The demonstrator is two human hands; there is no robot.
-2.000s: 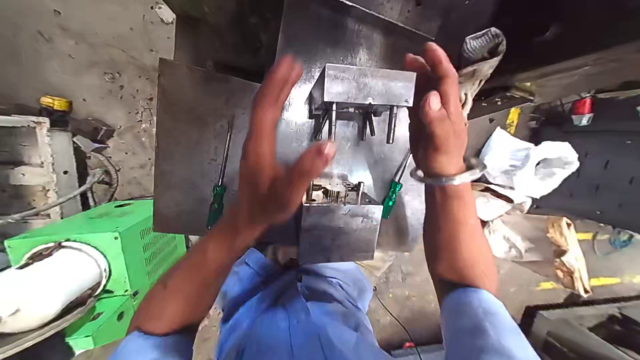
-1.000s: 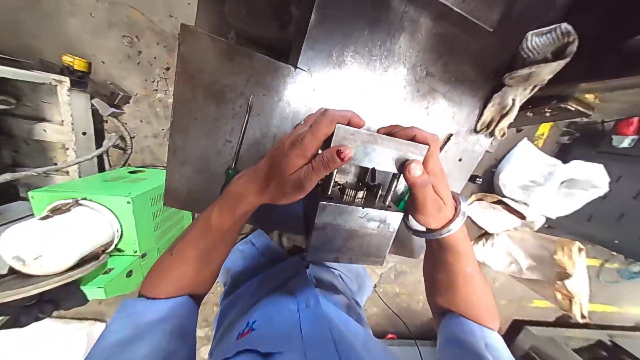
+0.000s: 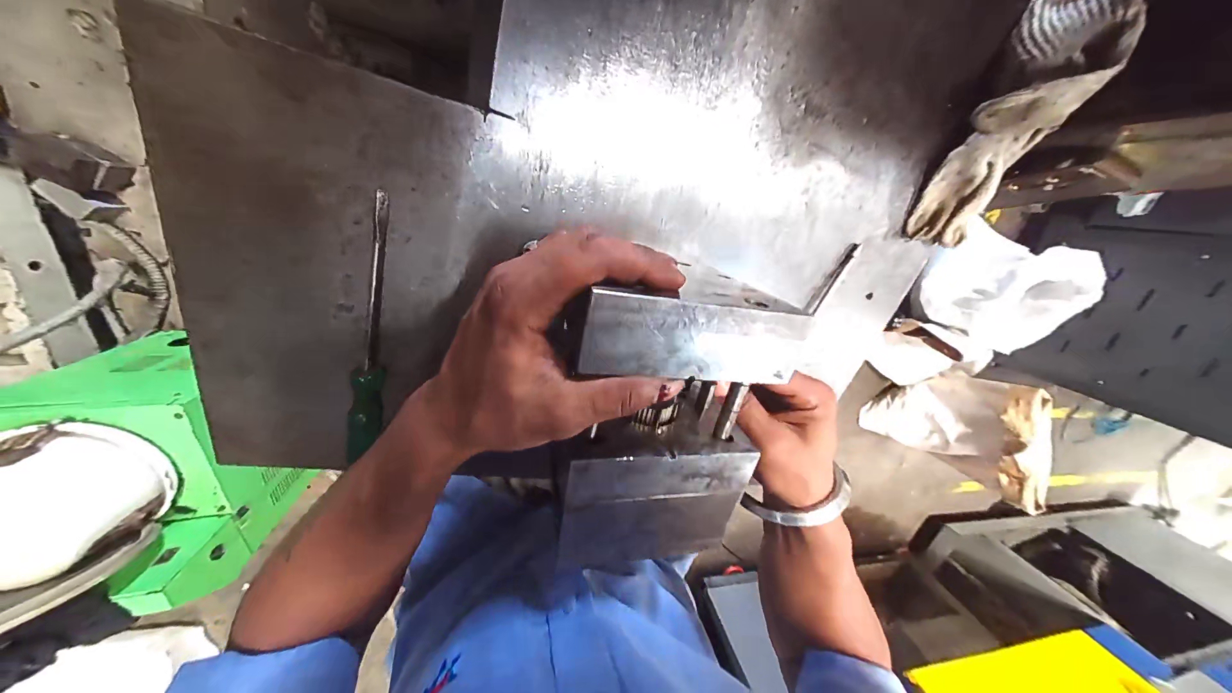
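Note:
My left hand (image 3: 525, 356) grips the left end of a steel block (image 3: 688, 337), its fingers over the top and its thumb beneath. My right hand (image 3: 794, 423) is under the block's right end, partly hidden behind it. Steel pins (image 3: 731, 412) reach from the block down to a lower steel block (image 3: 659, 491). Between the two blocks sits a coil spring or ribbed part (image 3: 659, 414), partly covered by my left thumb. A screwdriver with a green handle (image 3: 366, 404) lies on the steel plate to the left.
A wide steel plate (image 3: 289, 221) extends beyond the blocks. A soiled work glove (image 3: 1001, 144) lies at the upper right, near white plastic (image 3: 1030, 279). At the left stands a green machine (image 3: 115, 385). A yellow panel (image 3: 1044, 664) shows at the lower right.
Two seconds ago both hands were apart with the fingers spread, on either side of the blocks. They have come in onto the upper block, which is tilted differently from one second ago.

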